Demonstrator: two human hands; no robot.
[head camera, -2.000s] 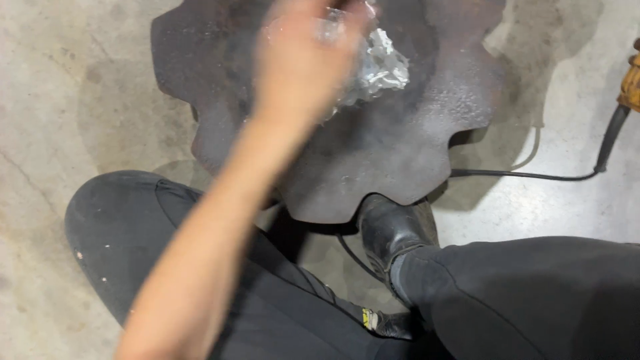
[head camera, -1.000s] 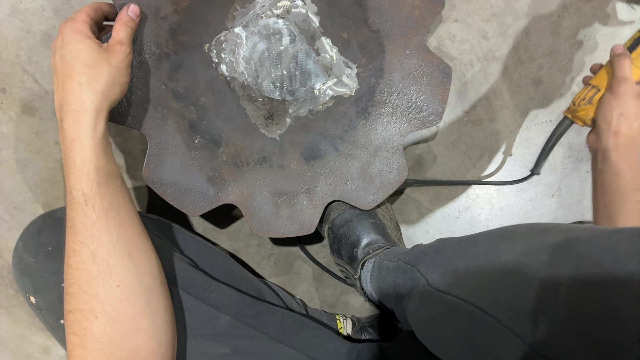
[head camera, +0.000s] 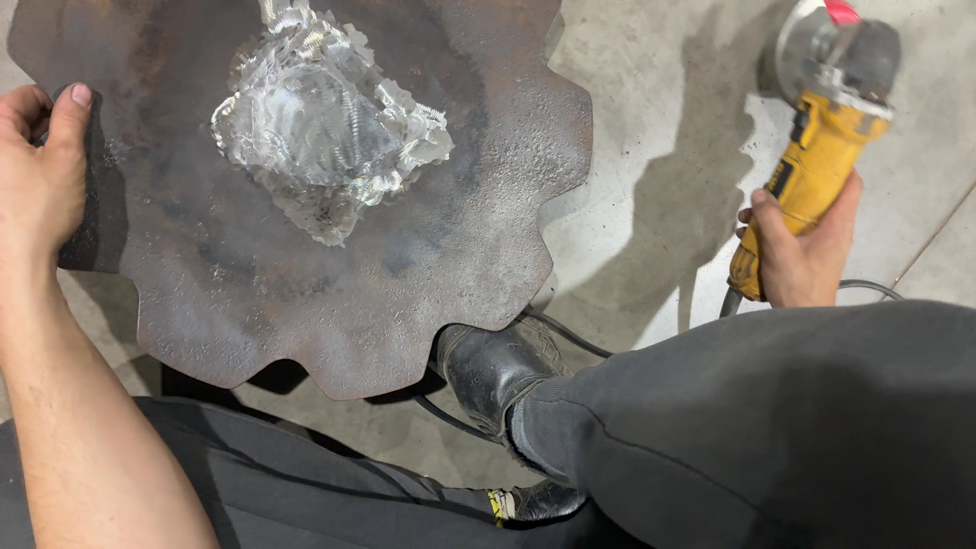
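Observation:
My right hand (head camera: 808, 244) is wrapped around the yellow body of an angle grinder (head camera: 816, 168), whose disc and guard point away from me at the upper right. The thumb and fingers of my left hand (head camera: 46, 152) are on the left edge of a notched steel disc blade (head camera: 366, 305). A rough, bright patch of ground metal (head camera: 320, 130) covers the middle of the blade. Whether the grinder's disc is spinning, I cannot tell.
My black boot (head camera: 496, 374) is at the blade's near edge, with my other boot (head camera: 545, 501) lower down. A black power cord (head camera: 568, 332) runs across the concrete floor (head camera: 633, 61) beside the first boot. My knees are on both sides.
My left hand was over the bright patch and then moved to the blade's left edge. My right hand has brought the grinder further into view from the right side.

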